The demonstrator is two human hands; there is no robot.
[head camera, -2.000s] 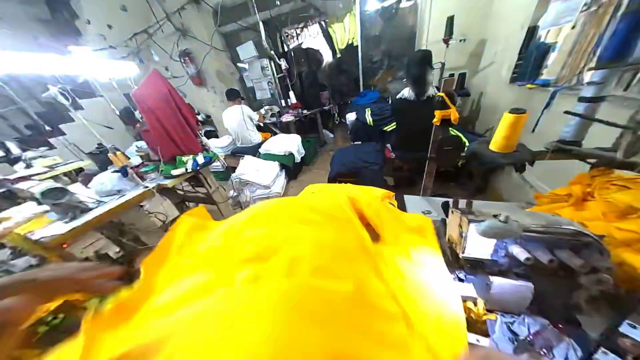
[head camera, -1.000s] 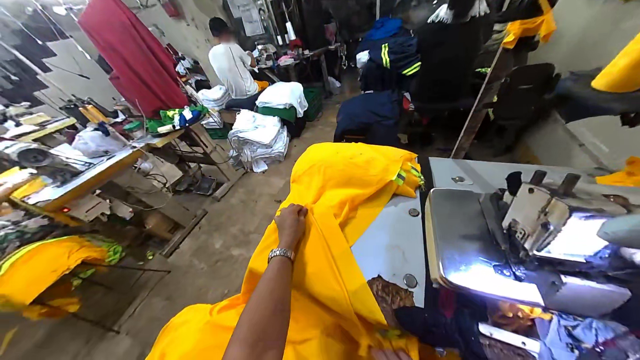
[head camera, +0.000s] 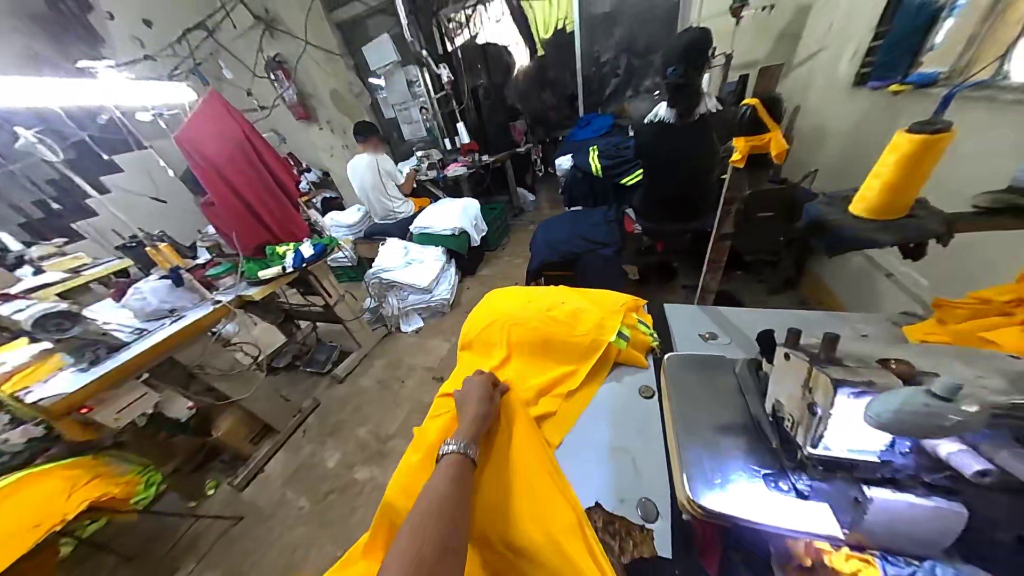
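My left hand [head camera: 480, 398], with a metal-band watch [head camera: 458, 451] on its wrist, grips a fold of the bright yellow fabric [head camera: 544, 328]. That fabric lies over the left end of a grey sewing table [head camera: 614, 464] and hangs down toward the bottom edge. Lime-green trim shows at its right corner. Right of it stands an industrial sewing machine [head camera: 832, 392], lit by a lamp over its metal plate. My right hand is out of view.
A cone of yellow thread [head camera: 902, 172] stands at the right. White folded cloth [head camera: 412, 276] is stacked on the floor. A person in a white shirt [head camera: 378, 184] and another in black [head camera: 680, 160] sit ahead. Yellow fabric [head camera: 68, 504] lies on a rack at lower left.
Two seconds ago the yellow fabric was spread wide and raised across the view; now it lies on the table end. My left hand keeps its grip since one second ago. The view has tilted up.
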